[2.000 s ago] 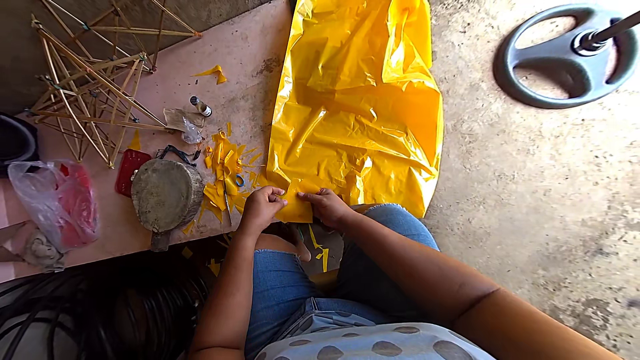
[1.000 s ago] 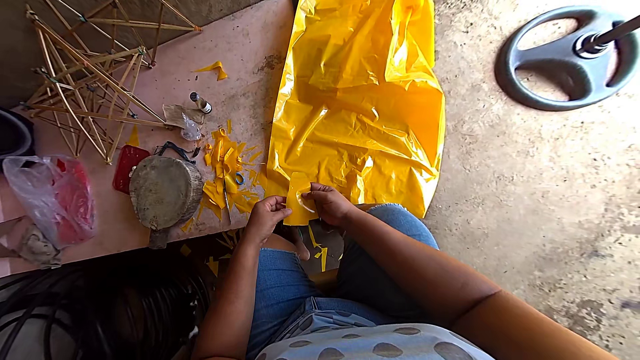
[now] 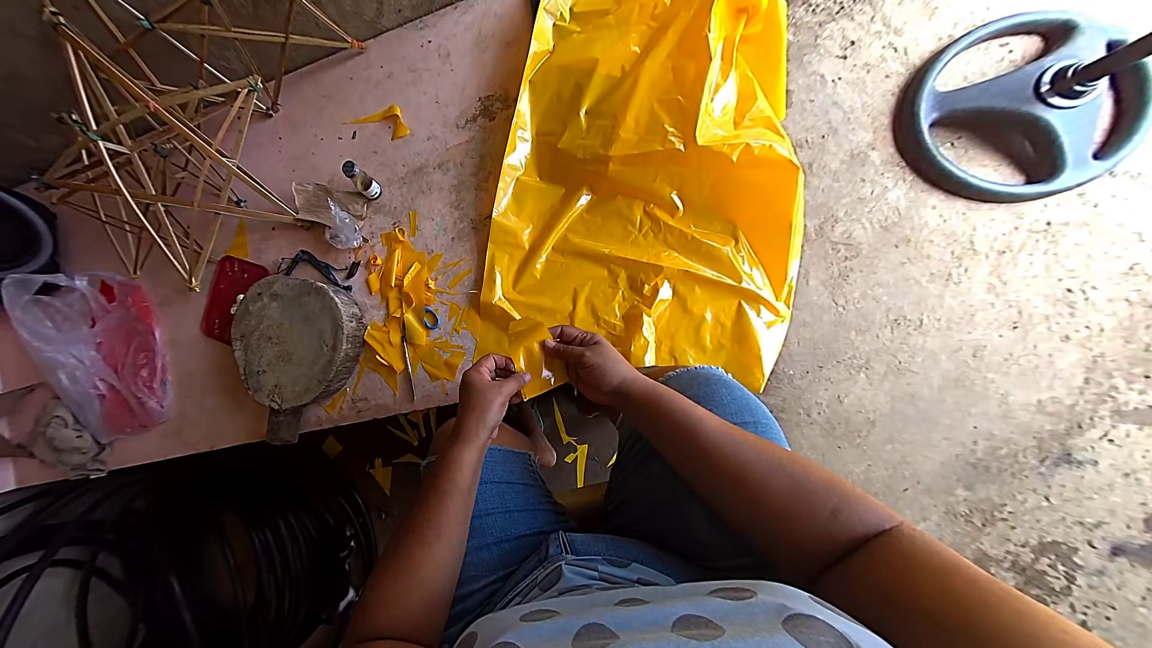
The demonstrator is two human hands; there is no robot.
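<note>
A large yellow plastic sheet (image 3: 630, 207) lies creased over the table's right part, its near edge at my knees. My left hand (image 3: 491, 387) pinches the near left corner of yellow plastic between thumb and fingers. Close to its right, my right hand (image 3: 589, 362) grips a small yellow plastic piece (image 3: 531, 346) at that same edge; whether this piece is separate from the sheet I cannot tell. Left of the hands is a pile of yellow plastic scraps (image 3: 391, 346), with scissors (image 3: 431, 318) partly buried in it, one blue handle loop showing.
A round wooden block (image 3: 297, 342) rests on the table (image 3: 432, 81) beside a red case (image 3: 232, 297). Behind are a small bottle (image 3: 362, 180) and a frame of bamboo sticks (image 3: 153, 171). A plastic bag (image 3: 90, 351) is at far left. A grey wheel-shaped base (image 3: 1017, 108) stands on the floor at right.
The small yellow piece between my hands has shifted and now looks folded over. My hands have moved slightly apart, both remaining at the sheet's near edge.
</note>
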